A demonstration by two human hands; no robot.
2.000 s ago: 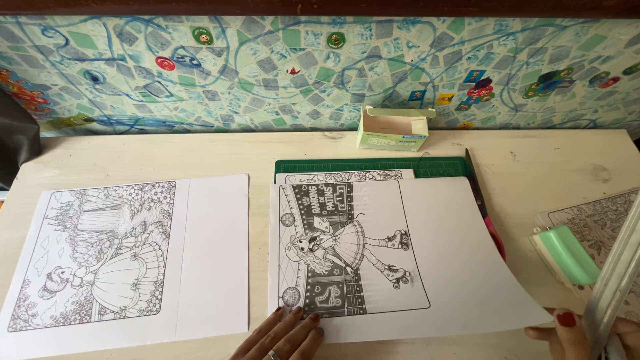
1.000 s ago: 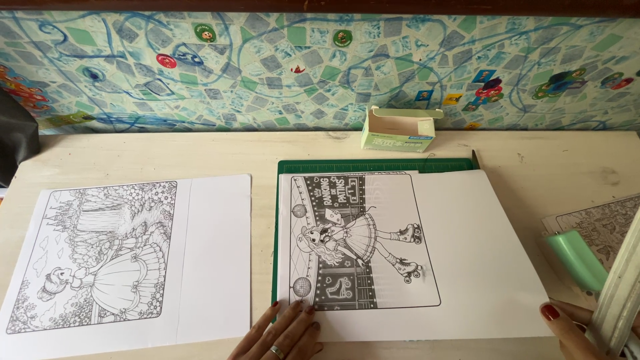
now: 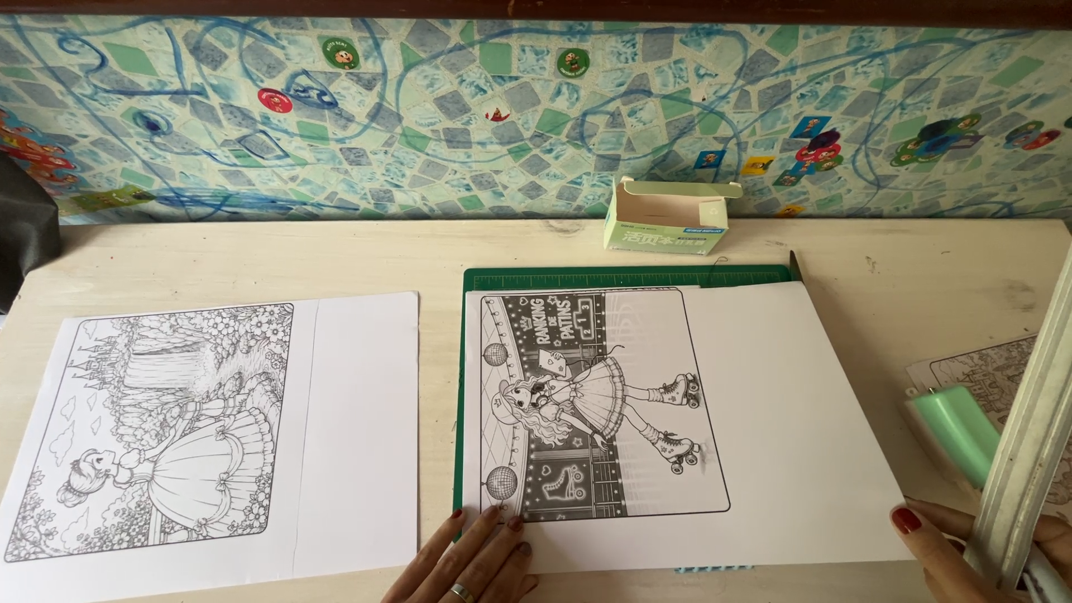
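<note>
A printed coloring page of a roller skater [image 3: 796, 419] lies over a green cutting mat [image 3: 620, 275]. My left hand [image 3: 477, 557], with a ring on one finger, rests its fingertips on the page's lower left edge. At the lower right corner of the page is my right hand [image 3: 946, 540], its thumb on the corner and its fingers partly behind a pale metal ruler or bar [image 3: 1017, 452], which it seems to hold. Left of the mat lies a second coloring page, with a princess and castle [image 3: 360, 435], creased vertically. Only the tip of a dark blade [image 3: 795, 266] shows beside the mat's upper right corner.
An opened light green carton [image 3: 666, 226] stands behind the mat, near the mosaic-patterned wall [image 3: 469, 126]. At the right, a mint green tool [image 3: 959, 431] lies by more printed sheets [image 3: 988, 368]. Something dark [image 3: 25, 226] hangs over the table's left edge.
The skater page has straightened and now covers the patterned sheet that showed above it two seconds ago. Its right corner, bent up before, lies flatter. The left hand has stayed at the lower edge.
</note>
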